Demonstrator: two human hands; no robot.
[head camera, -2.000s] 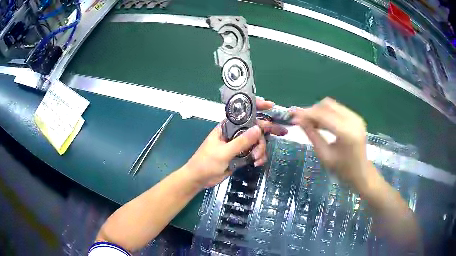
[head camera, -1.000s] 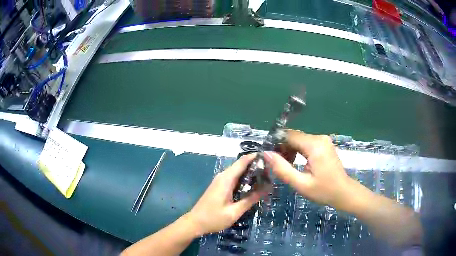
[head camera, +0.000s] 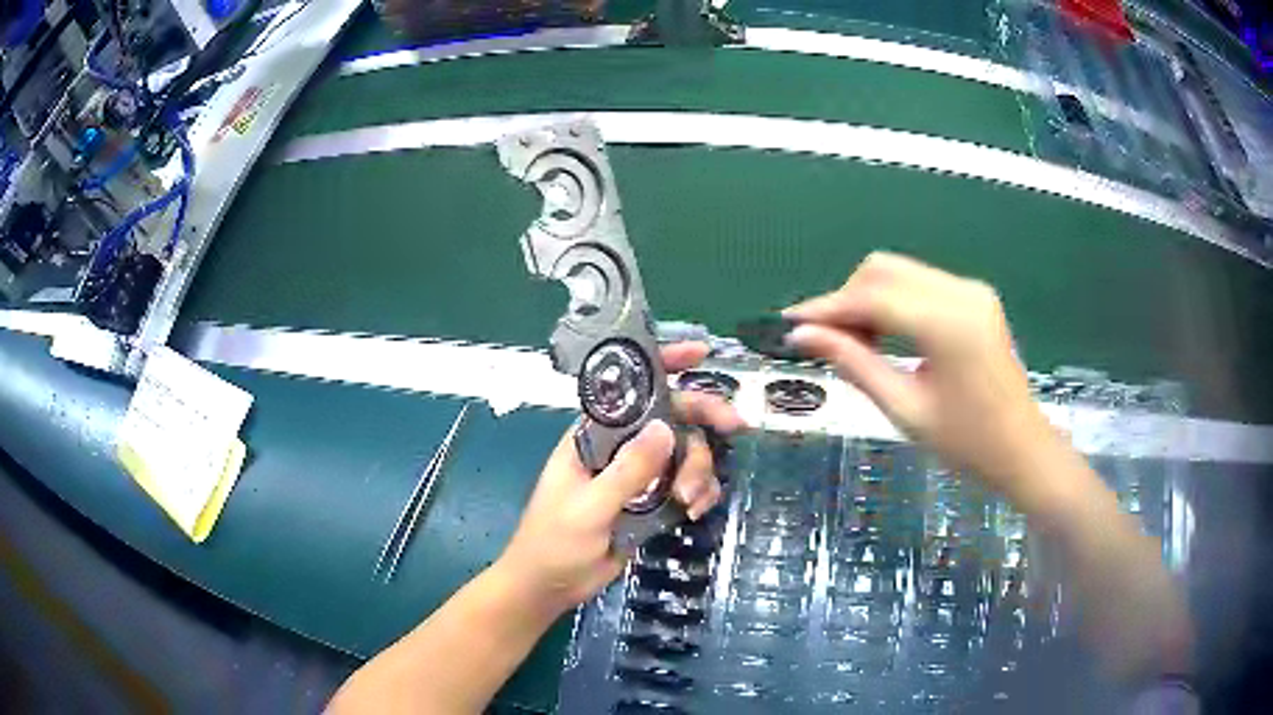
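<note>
My left hand (head camera: 593, 503) grips the lower end of a grey metal carrier fixture (head camera: 572, 252), held upright and slightly tilted. Its two upper pockets look empty. A round component (head camera: 616, 381) with a black rim sits in the pocket above my thumb, and another is partly hidden by my fingers. My right hand (head camera: 928, 356), to the right, pinches a small dark blurred thing, perhaps a round component. Two more round components, a left one (head camera: 709, 384) and a right one (head camera: 796, 397), lie at the top of the clear blister tray (head camera: 894, 559). Its left row holds black parts.
Tweezers (head camera: 422, 489) lie on the green surface at left, beside a white and yellow label pad (head camera: 186, 440). A station machine (head camera: 133, 182) with blue tubes stands at the far left. More clear trays (head camera: 1117, 126) and a red bin (head camera: 1099, 17) are at the far right.
The fixture has come upright and moved left. It shows fewer filled pockets than two seconds ago. My right hand has moved away from it to the right. Two components now show at the tray's top.
</note>
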